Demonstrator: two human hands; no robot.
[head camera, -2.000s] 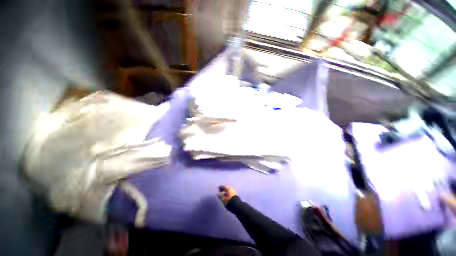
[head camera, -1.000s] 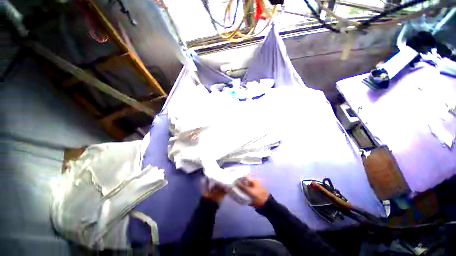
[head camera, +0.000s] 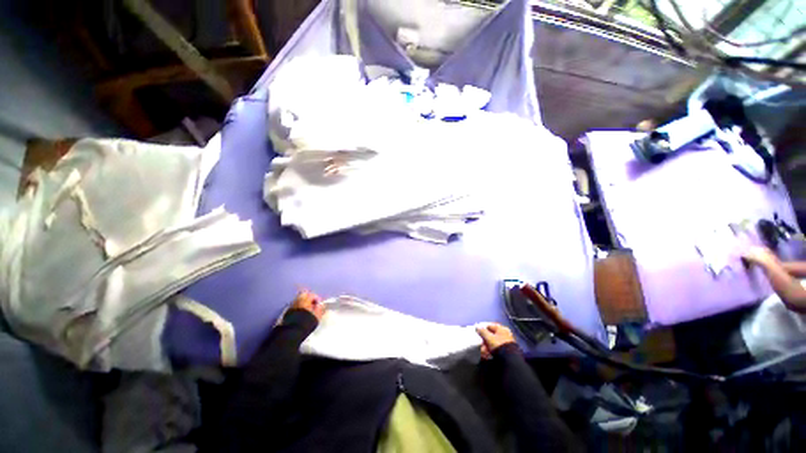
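A long white garment piece (head camera: 389, 328) lies spread along the near edge of the purple-covered table (head camera: 353, 270). My left hand (head camera: 308, 306) holds its left end and my right hand (head camera: 496, 336) holds its right end. A dark steam iron (head camera: 526, 311) with a brown-orange handle rests just right of my right hand, its cord running right. A large loose pile of white pieces (head camera: 353, 190) lies beyond my hands.
At left, a cream cloth-covered box (head camera: 128, 181) bears a layered stack of strips (head camera: 186, 248). A cream strip (head camera: 210, 324) hangs at the table's left edge. A brown block (head camera: 619, 285) stands right of the table. Another person's arm (head camera: 779, 276) reaches over a second table (head camera: 676, 292).
The white piece was bunched between my hands; now it is stretched out, with my hands farther apart and closer to my body. The view has shifted, and another person's arm has appeared at right.
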